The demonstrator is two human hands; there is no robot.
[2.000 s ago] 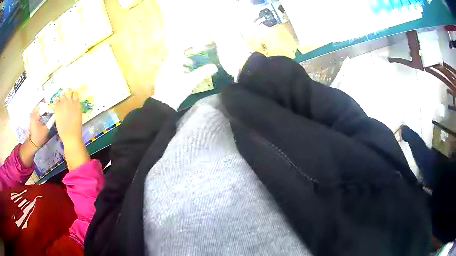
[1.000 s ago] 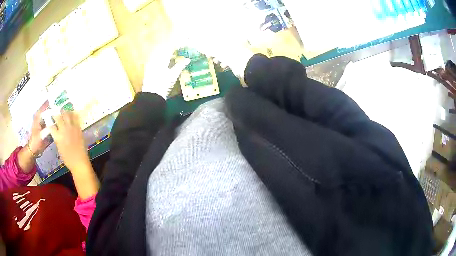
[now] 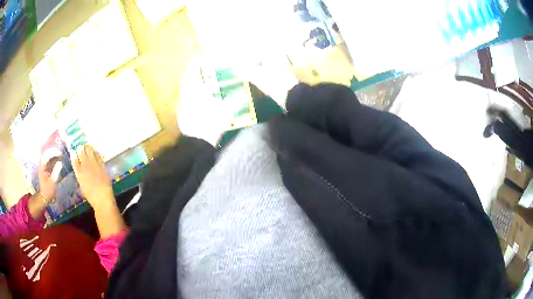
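Note:
A pale yellow fixture (image 3: 252, 108) lies at the bench edge in front of my chest, with teal-green plastic parts (image 3: 231, 90) across it. My left hand (image 3: 198, 105), white and overexposed, is at the fixture's left side; its fingers blur into the glare. My right hand (image 3: 272, 79), also glaring white, is at the upper right of the fixture. Its fingers cannot be made out, and whether it holds a part cannot be told.
A seated neighbour's hands (image 3: 87, 169) work at another fixture (image 3: 117, 111) on the left. A glaring tray with blue parts (image 3: 473, 20) lies at the upper right. A printed sheet (image 3: 318, 26) lies beyond my right hand. Brown cardboard (image 3: 163, 52) covers the bench.
My left hand has moved from the fixture's upper left to lower along its left side. My right sleeve sits slightly lower. The neighbour's hand has shifted towards the green parts.

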